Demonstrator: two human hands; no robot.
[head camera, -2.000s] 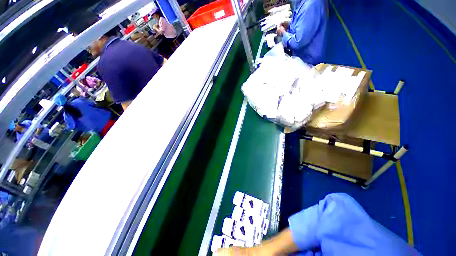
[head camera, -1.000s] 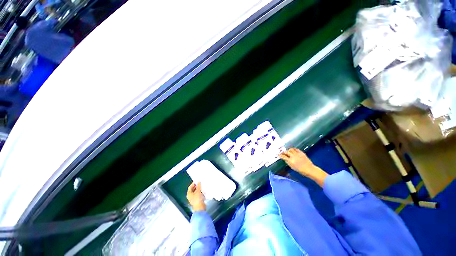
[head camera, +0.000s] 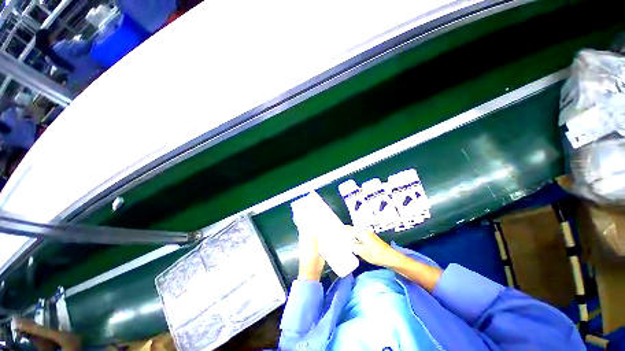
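A plain white flat piece (head camera: 327, 232), a box or folded carton, is held between both hands over the green ledge. My left hand (head camera: 310, 248) is on its left side, its fingers partly hidden by the white piece. My right hand (head camera: 364, 245) grips its right edge. White printed retail boxes (head camera: 385, 203) with dark pictures lie grouped on the ledge just right of the hands, overlapping or side by side. A large pale, shiny wrapped stack (head camera: 221, 286) lies left of my left hand.
The conveyor belt (head camera: 308, 147) runs beyond a pale rail. A clear bag of white parts (head camera: 597, 127) is at the far right, near a cart (head camera: 541, 257). A grey metal post (head camera: 96, 230) crosses at left. Another person's hand (head camera: 44, 334) shows at lower left.
My right hand has left the printed boxes and moved to the white piece, which is now lifted and turned between both hands. The view has shifted, showing more of the wrapped stack.
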